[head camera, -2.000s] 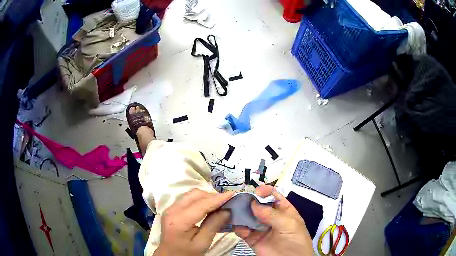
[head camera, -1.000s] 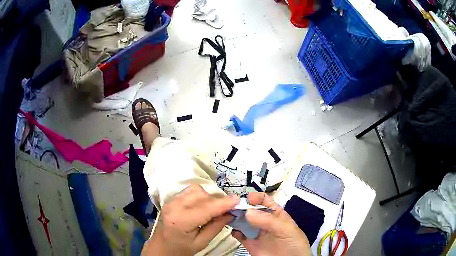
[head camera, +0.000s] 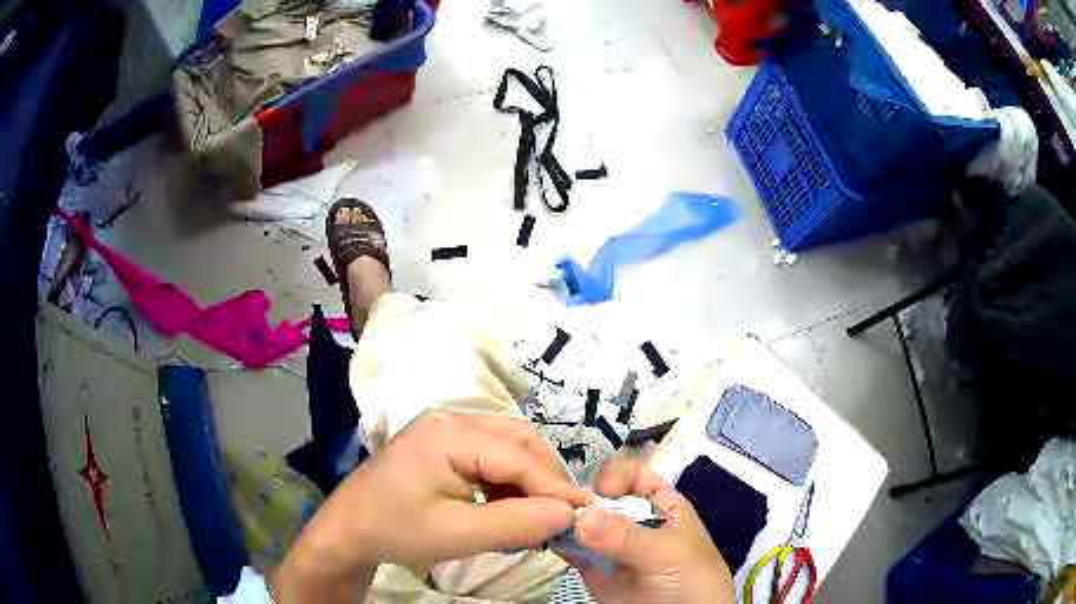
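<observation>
My left hand (head camera: 443, 490) and my right hand (head camera: 655, 537) meet above my lap at the bottom middle. Both pinch a small crumpled pocket flap (head camera: 619, 507), whitish on top with grey-blue below, mostly hidden by the fingers. A stack of grey-blue unturned flaps (head camera: 765, 434) lies on the white work board (head camera: 844, 472) at the right. A dark navy stack of flaps (head camera: 722, 510) lies nearer me on the board. Scissors (head camera: 781, 575) with a yellow and a red handle loop lie beside it, blades pointing away.
Blue crates (head camera: 814, 177) stand at the upper right, a red-and-blue bin (head camera: 342, 118) of khaki garments at the upper left. Black strap (head camera: 537, 142), blue cloth (head camera: 649, 242), pink cloth (head camera: 224, 325) and black scraps lie on the floor. Black metal legs stand right of the board.
The flap has gone from a wider grey face to a small whitish bunch between my fingertips. My left hand has turned more sideways. The view has shifted slightly.
</observation>
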